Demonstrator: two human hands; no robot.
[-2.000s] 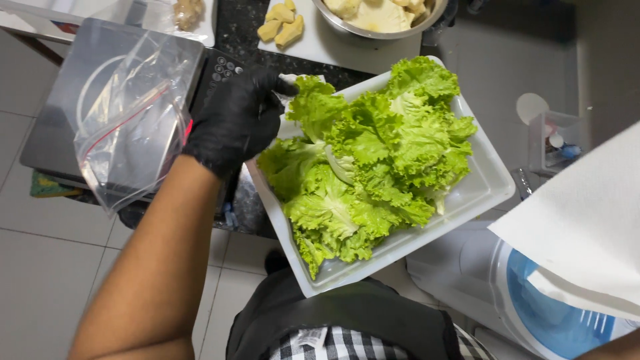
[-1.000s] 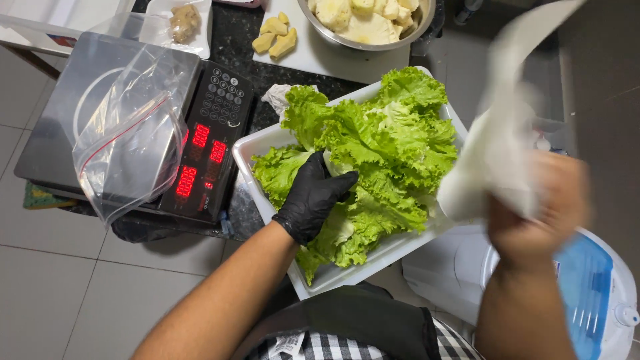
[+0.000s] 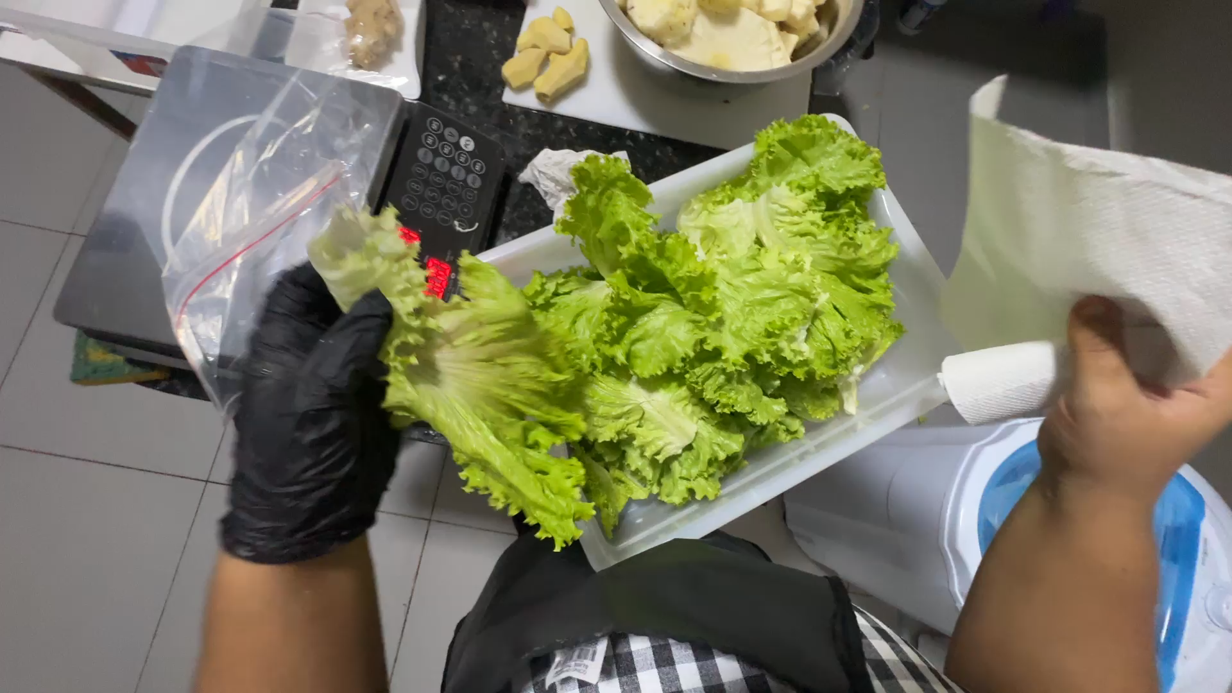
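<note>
My left hand [image 3: 313, 414], in a black glove, grips a lettuce leaf [image 3: 481, 375] at its upper left end, left of a white plastic tray [image 3: 760, 481]. Green leaf lettuce [image 3: 731, 308] is heaped in the tray. The leaf hangs over the tray's left side and partly hides the scale's red display. My bare right hand [image 3: 1121, 404] holds white paper towel [image 3: 1107, 221] to the right of the tray; part of the towel is rolled or folded. A clear zip bag [image 3: 260, 192] lies on the digital scale [image 3: 125, 221], beside my gloved hand.
Peeled ginger pieces [image 3: 549, 58] lie on a white cutting board [image 3: 664, 111], beside a metal bowl [image 3: 751, 73] of pale cut chunks. A crumpled tissue [image 3: 568, 178] touches the counter near the tray. A white and blue appliance or container [image 3: 885, 510] stands at lower right.
My left hand has moved left from the heaped lettuce and now holds a leaf over the tray's left side. The paper towel, blurred a second ago, is now spread in my right hand.
</note>
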